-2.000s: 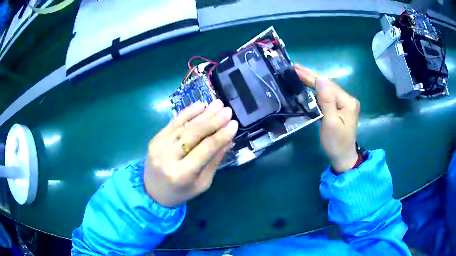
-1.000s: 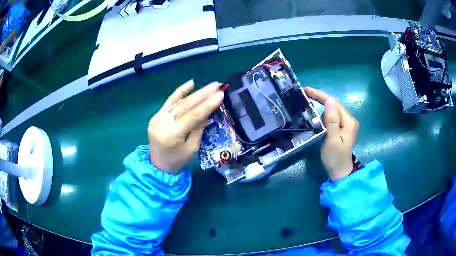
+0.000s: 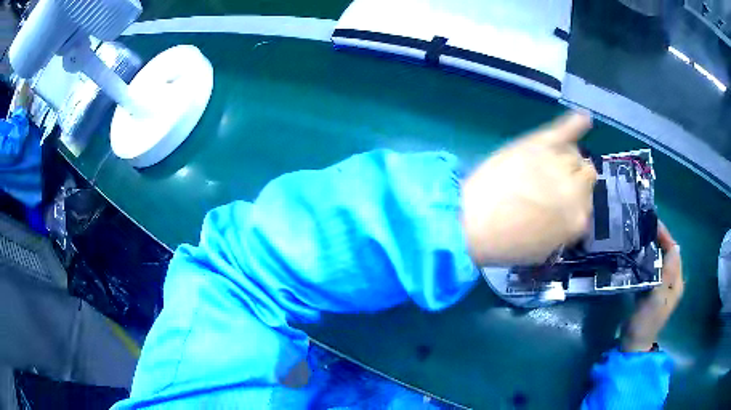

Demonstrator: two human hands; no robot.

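Note:
The open device unit (image 3: 597, 284) lies at the right, its white housing edge around a black inner module (image 3: 615, 215). Red and white wires run along the module's top and right side. A white round base shows under the unit's lower left. My left hand (image 3: 533, 196) is blurred over the unit's left part, fingers bent, and hides the circuit board area; whether it holds anything is unclear. My right hand (image 3: 662, 284) holds the housing's right edge, its fingers partly hidden.
A white appliance with a round base (image 3: 164, 104) stands at the upper left on the green surface (image 3: 280, 112). A white board with black tape (image 3: 473, 40) lies beyond the rail. Another person's blue sleeve (image 3: 20, 164) is at the far left. A white thing is cut off at the right edge.
The view has swung left, so the unit appears farther right. My left hand has moved from beside the circuit board to over it. My right hand stays at the housing's right edge.

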